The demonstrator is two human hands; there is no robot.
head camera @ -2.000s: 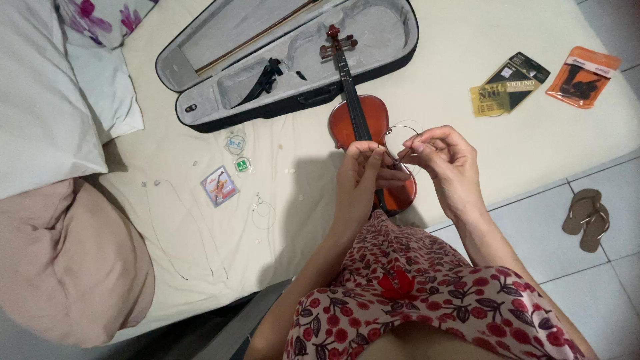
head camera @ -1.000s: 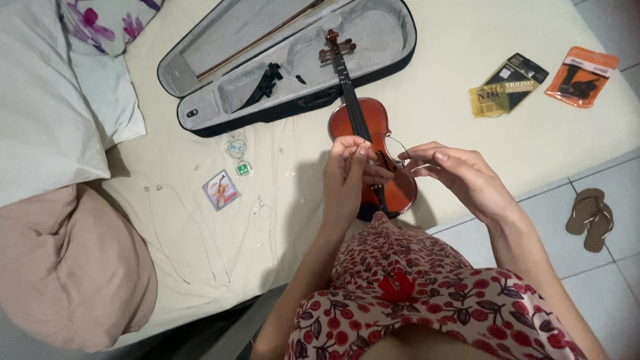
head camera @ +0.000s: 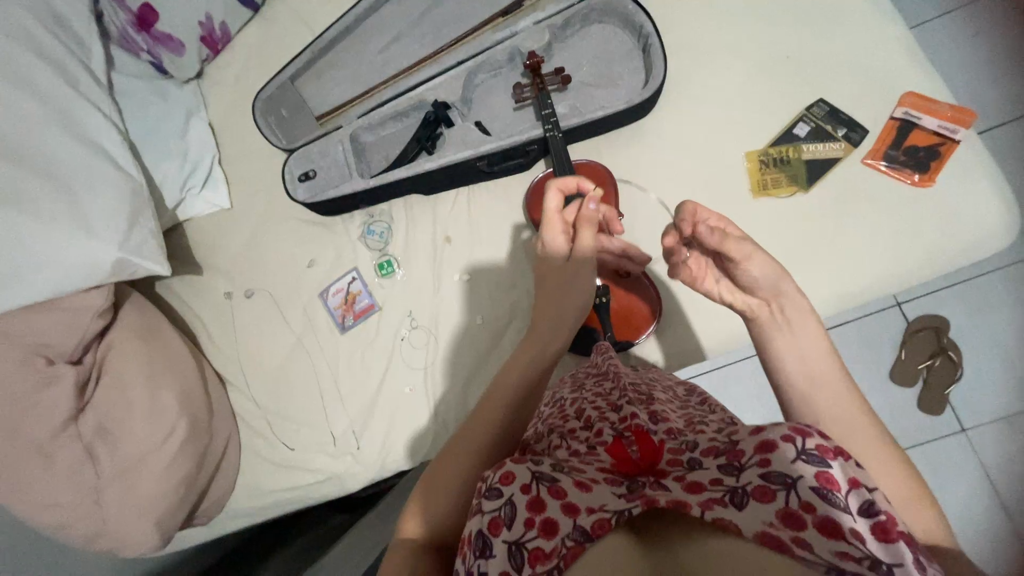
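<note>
A brown-red violin (head camera: 636, 308) lies with its scroll on the open case's edge and its lower end by my dress. Above its body, my left hand (head camera: 580, 224) pinches one end of a thin string (head camera: 650, 196), with a small pale tip at the fingertips. To the right of the violin, my right hand (head camera: 712, 252) has its fingers closed on the same string, which arcs between the hands. My left hand hides the violin's middle. Several loose strings (head camera: 256, 392) lie on the sheet at the left, near a coiled string (head camera: 418, 346).
The open violin case (head camera: 424, 184) holds a bow (head camera: 424, 60) and a black shoulder rest (head camera: 424, 140). String packets (head camera: 350, 300) lie left of the violin. A black-and-yellow packet (head camera: 820, 144) and an orange pouch (head camera: 920, 140) are at the right. Flip-flops (head camera: 928, 360) lie on the tiles.
My hands, close together two seconds ago, are now farther apart, with the string stretched out in a wider arc. The violin and the case have stayed in place.
</note>
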